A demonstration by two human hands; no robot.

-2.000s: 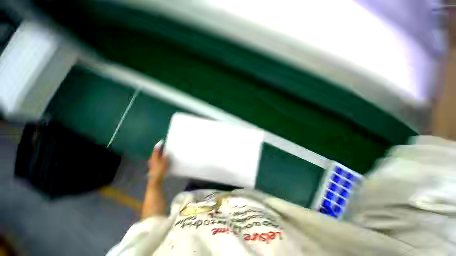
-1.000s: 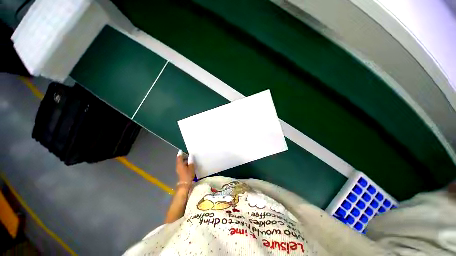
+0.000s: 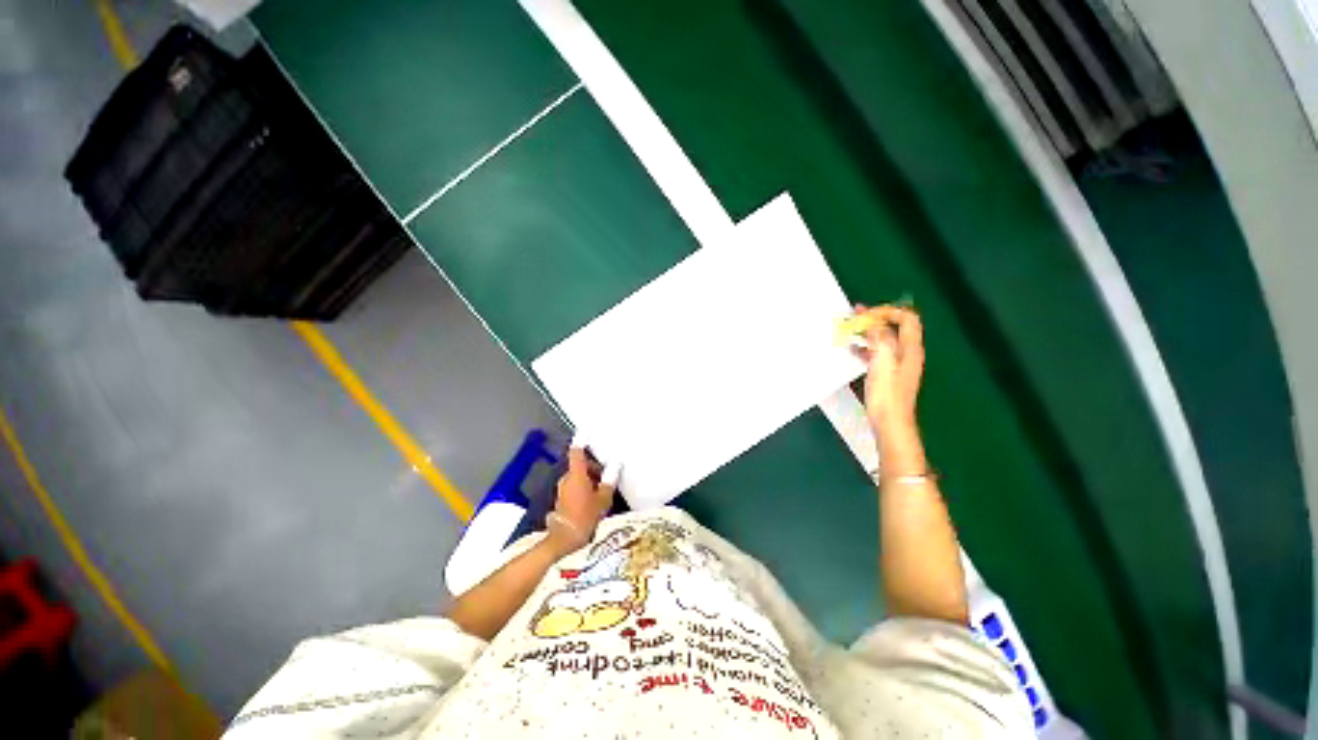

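Note:
A white work mat [image 3: 701, 354] lies at an angle on the green bench in front of me. My left hand [image 3: 583, 492] is at the mat's near left corner, with white coverings on fingertips; whether it grips the mat's edge I cannot tell. My right hand [image 3: 892, 354] is at the mat's far right edge, with its fingers closed on a small yellow item [image 3: 856, 328].
Black plastic crates [image 3: 231, 188] stand on the grey floor at the left. A stool [image 3: 492, 528] with blue legs is below my left hand. The green conveyor [image 3: 954, 260] runs beyond the bench's white rail. A parts tray [image 3: 1012, 658] with blue units shows at lower right.
My right hand has come into view at the mat's right edge with the yellow item. The view has turned, the stool now shows, and the parts tray is mostly hidden by my right arm.

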